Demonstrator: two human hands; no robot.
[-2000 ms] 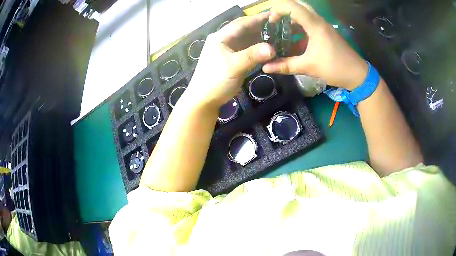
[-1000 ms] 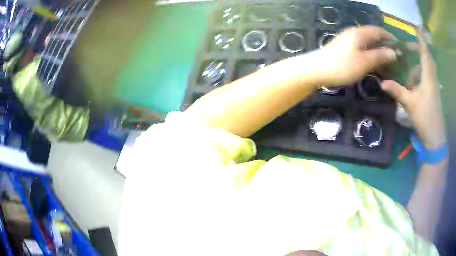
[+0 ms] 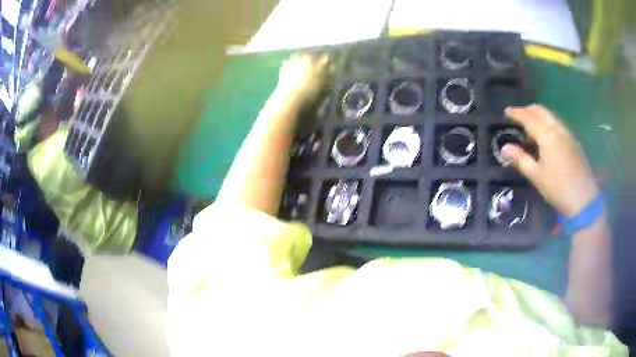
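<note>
The black foam parts tray [image 3: 425, 236] lies on the green mat, with watch cases or rings in many of its square pockets. A bright silver piece [image 3: 402, 146] shows mid-tray, and a watch head [image 3: 450, 204] sits in the near row. My left hand [image 3: 303, 75] is blurred at the tray's far left corner; its fingertips are unclear. My right hand [image 3: 554, 159], with a blue wrist strap [image 3: 584, 215], is over the right edge, thumb and forefinger apart beside a ring [image 3: 503, 143] in its pocket. Nothing shows held in it.
White paper sheets [image 3: 321, 24] and yellow edging [image 3: 547, 54] lie beyond the tray. Another person's sleeve [image 3: 80, 188] is at the left, near a grid-like rack [image 3: 104, 104]. Blue shelving [image 3: 45, 296] stands at the lower left. An orange tip shows by my right wrist.
My hands have parted. My left hand has moved to the tray's far left; my right hand has come down nearer the tray's right column. The dark item between them no longer shows. The view has swung left.
</note>
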